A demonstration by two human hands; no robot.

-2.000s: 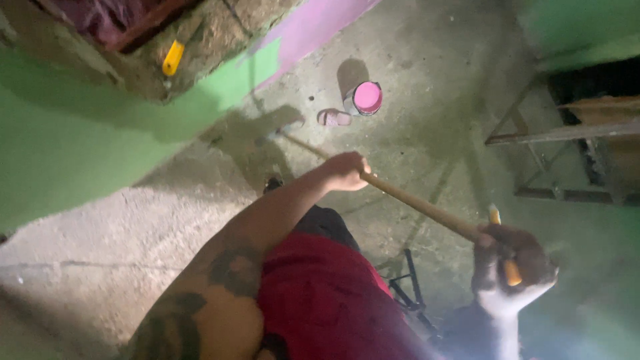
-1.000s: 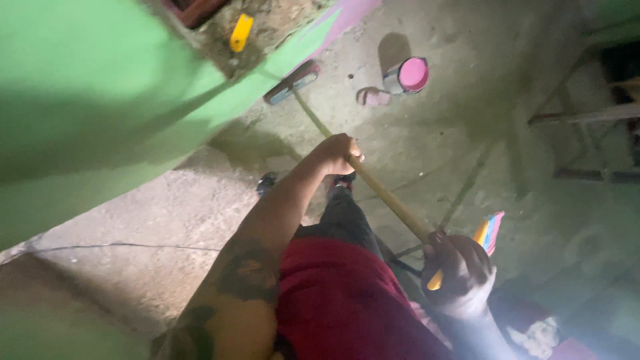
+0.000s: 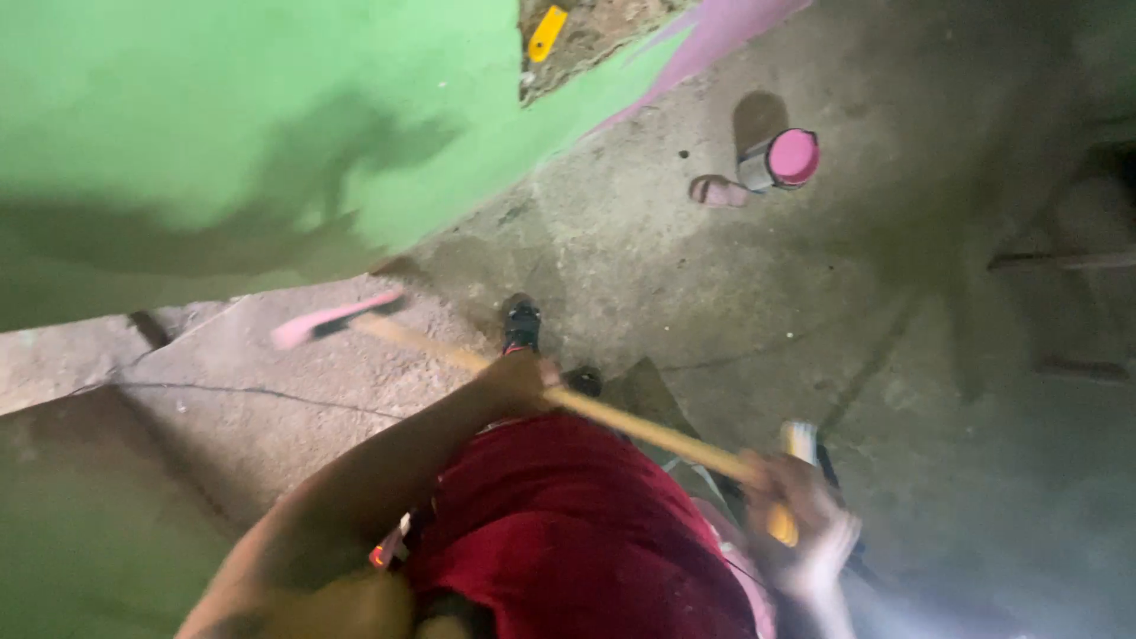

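Observation:
A long wooden pole (image 3: 652, 430) slants across my body, ending at the left in a blurred pink-and-black head (image 3: 337, 319), seemingly a broom's, over the pale floor by the green wall's edge. My left hand (image 3: 524, 380) is closed around the pole's middle, in front of my shoes. My right hand (image 3: 794, 515), blurred, grips its near end. An orange handle (image 3: 783, 524) and a pale, blurred end (image 3: 801, 441) stick out of the same hand, probably one paintbrush. A can of pink paint (image 3: 792, 158) stands on the floor at the upper right.
A pinkish slipper (image 3: 717, 191) lies beside the can. A yellow tool handle (image 3: 548, 34) rests on a rough ledge in the green wall (image 3: 399, 133). A thin cable or crack (image 3: 266, 390) crosses the pale floor at the left. A dark frame (image 3: 1065, 260) stands at the right.
The pole's head has swung left, from the foot of the green wall one second ago to over the pale floor. Both hands have kept their hold. The view has shifted.

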